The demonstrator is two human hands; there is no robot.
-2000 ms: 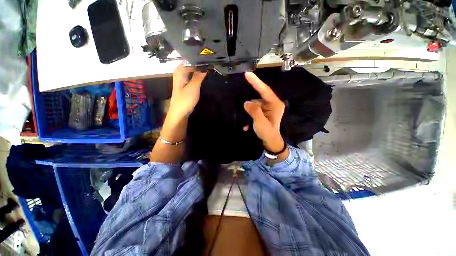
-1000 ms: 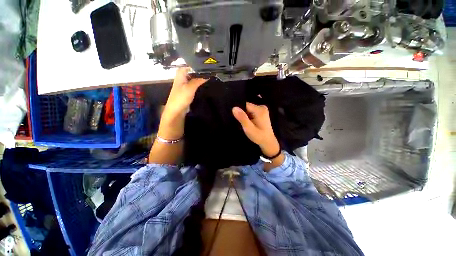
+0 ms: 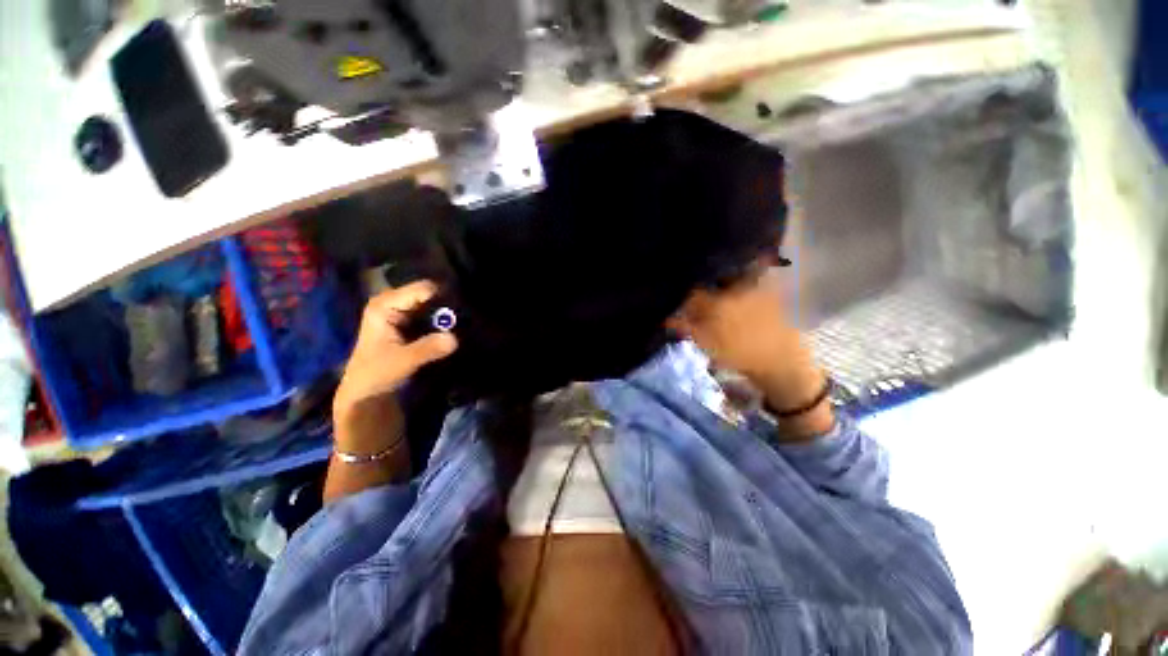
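Observation:
The black garment (image 3: 576,256) lies bunched over my lap, up against the table edge. My left hand (image 3: 400,338) is at its left side, thumb and forefinger a little apart, with a small round dark spot ringed in white, perhaps a button (image 3: 443,319), between them. Whether these fingers pinch cloth is unclear. My right hand (image 3: 747,336) is blurred, its curled fingers on the garment's lower right edge. The shiny work plate (image 3: 502,169) shows at the table edge, below the blurred grey machine head (image 3: 372,58).
A phone (image 3: 169,109) and a small round black object (image 3: 97,144) lie on the white table (image 3: 275,167). Blue crates (image 3: 263,314) stand at the left, the upper one under the table. A large lined crate (image 3: 922,231) stands right of my lap.
The view has turned and shifted. My left hand has come down from the machine head. My right hand has moved right to the garment's edge. The work plate now shows.

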